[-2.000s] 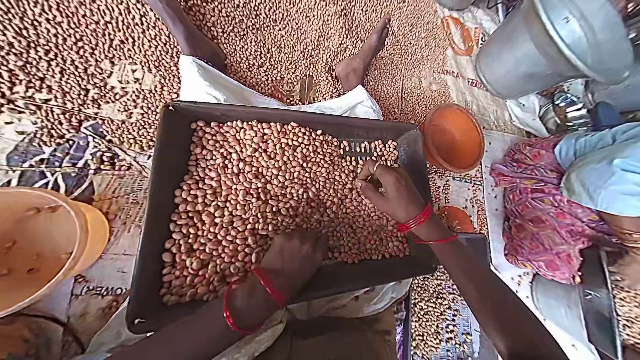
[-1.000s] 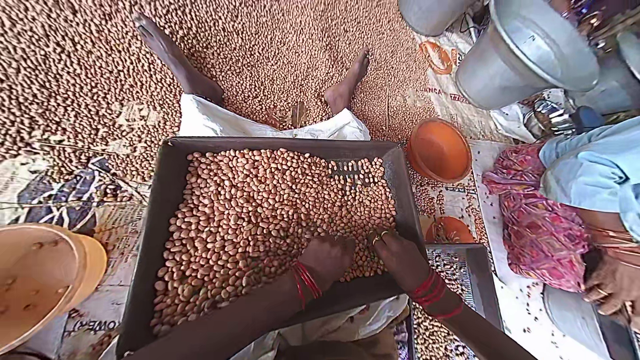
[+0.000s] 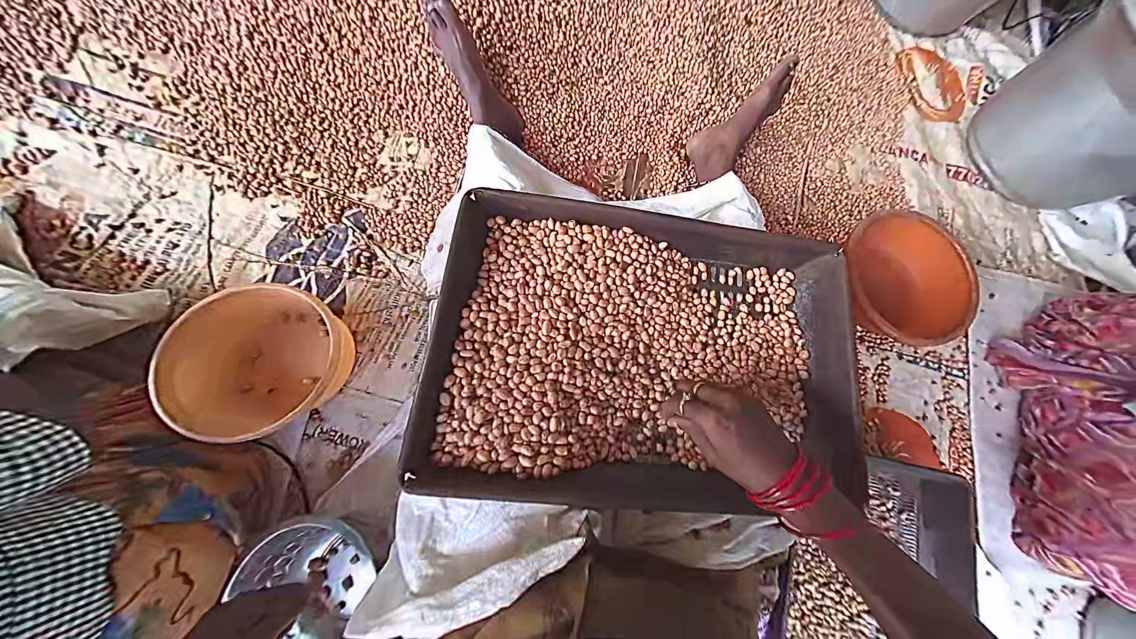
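Note:
A dark rectangular tray (image 3: 621, 493) rests across my lap, its floor mostly covered by a layer of shelled nuts (image 3: 568, 328) that look like peanuts. Slots in the tray's bottom show at its upper right. My right hand (image 3: 732, 430), with a ring and red bangles, is in the lower right of the tray, fingers curled down on the nuts; whether it pinches any is hidden. At the lower left, a blurred dark hand (image 3: 288, 608), seemingly my left, is over a perforated metal bowl (image 3: 302, 555) with dark bits in or above it. Its grip cannot be made out.
An orange-tan tub (image 3: 244, 364) stands left of the tray, an orange bowl (image 3: 914, 277) right of it. Another dark tray (image 3: 945, 524) lies at lower right. Nuts cover the floor ahead around my feet. Metal buckets (image 3: 1061, 133) stand upper right. Patterned cloth (image 3: 1074, 444) lies at right.
My left hand has left the nuts in the tray, where it was beside my right hand. My right hand stays over the nuts. The view has shifted left, showing the metal bowl.

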